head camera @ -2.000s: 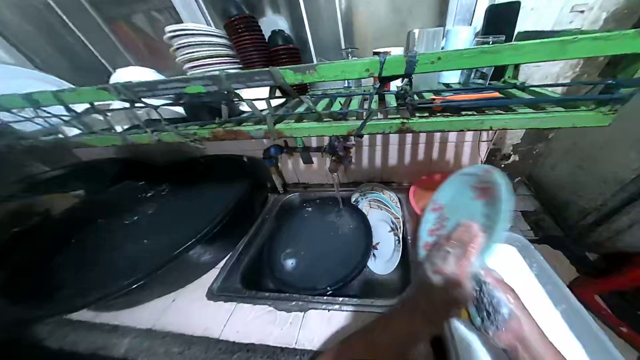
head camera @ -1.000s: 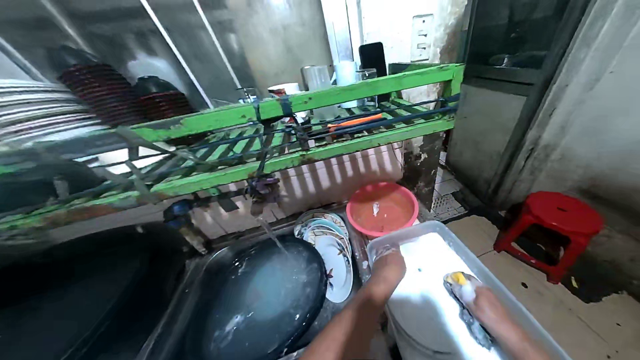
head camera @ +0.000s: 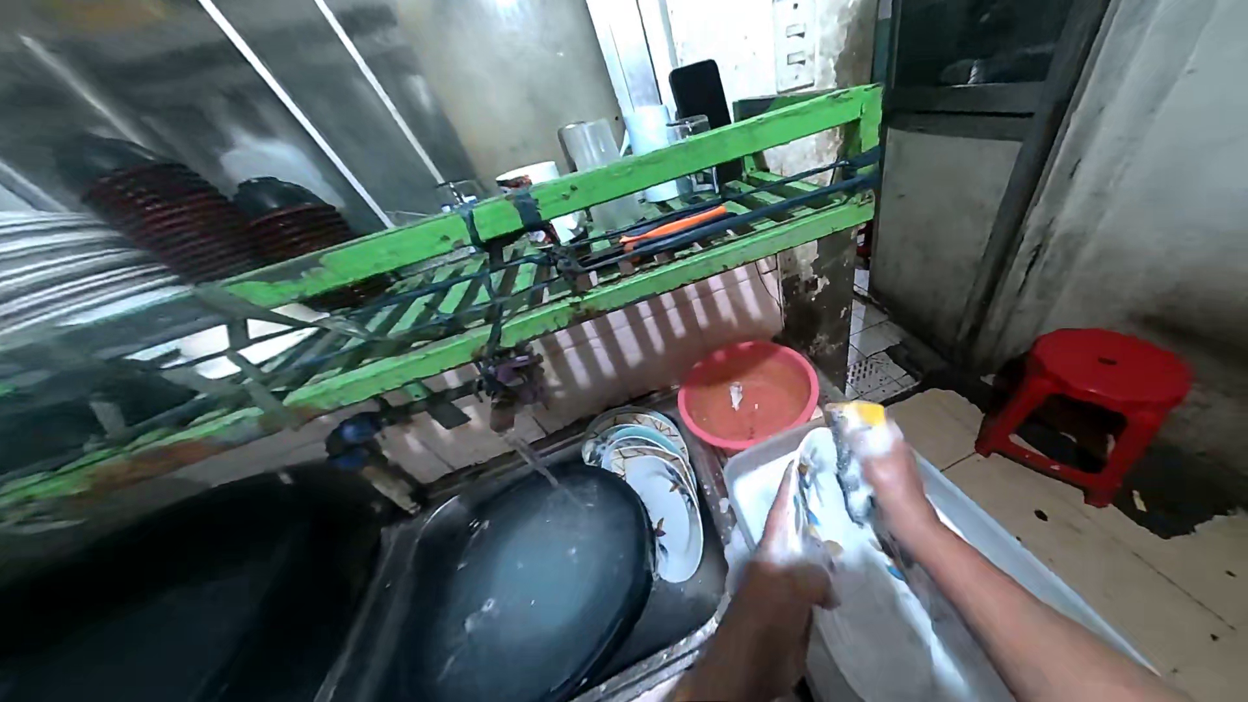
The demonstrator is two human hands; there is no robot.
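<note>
My left hand [head camera: 792,556] grips a soapy plate [head camera: 817,483] by its near side, above a pale plastic tub [head camera: 1033,575] of suds. In my right hand [head camera: 892,468] is a foamy sponge [head camera: 860,417] with a yellow part and a dark, mesh-like part, beside the plate. Left of the tub, patterned plates [head camera: 665,507] lean in the metal sink [head camera: 697,609], next to a large dark round basin [head camera: 536,575]. Water runs into that basin from a tap [head camera: 507,390]. Foam and blur hide some fingertips.
A red plastic bowl [head camera: 749,395] of water touches the tub's far end. Over the sink runs a green slatted rack [head camera: 643,283] with cups, stacked bowls [head camera: 175,219] and plates [head camera: 73,258]. A big black vessel [head camera: 175,585] stands left, a red stool [head camera: 1107,375] right.
The turquoise plate held up two seconds ago is no longer in my hand. One second ago my left hand was at the tub without a visible plate; now it holds one. The view has swung right.
</note>
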